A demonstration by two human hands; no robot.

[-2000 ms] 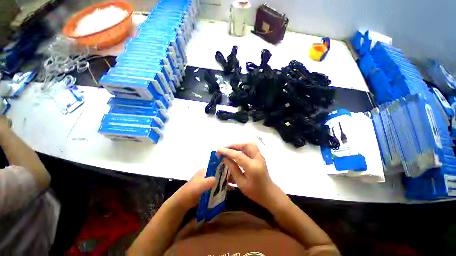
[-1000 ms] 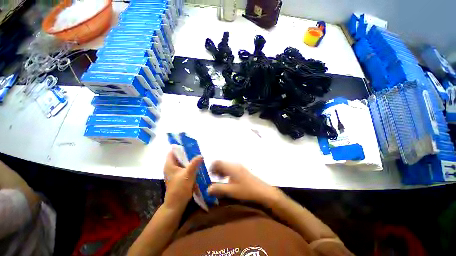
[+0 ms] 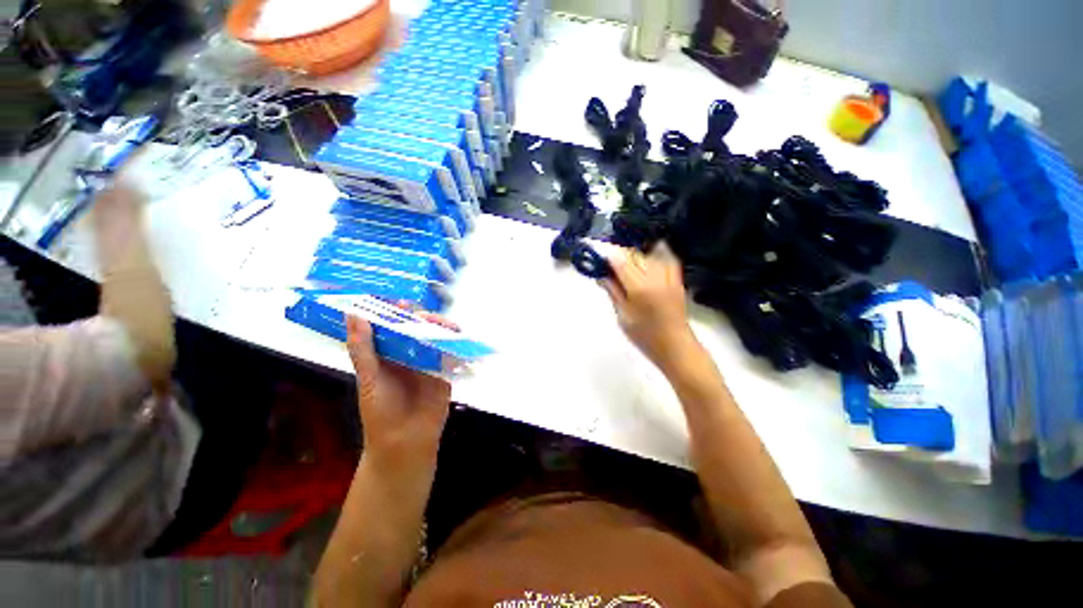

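My left hand (image 3: 398, 386) holds a blue and white carton (image 3: 386, 333) near the table's front edge, tilted, with a light blue flap standing out at its right end. My right hand (image 3: 647, 291) is on a coiled black cable (image 3: 590, 260) at the near left side of the black cable heap (image 3: 736, 220). Its fingertips are closed on this cable's end. The rest of the heap lies behind and right of the hand.
Stacked blue cartons (image 3: 410, 143) stand behind my left hand. Flat cartons (image 3: 914, 380), clear trays (image 3: 1033, 356) and more blue cartons (image 3: 1021, 190) are at right. An orange basket (image 3: 315, 45), white cables (image 3: 226, 101) and another person's arm (image 3: 133, 285) are at left. A dark pouch (image 3: 739, 38) stands at the back.
The carton has moved left and turned from steep to nearly level in my left hand. My right hand has left the carton and reached forward to a black cable. The view has shifted left.
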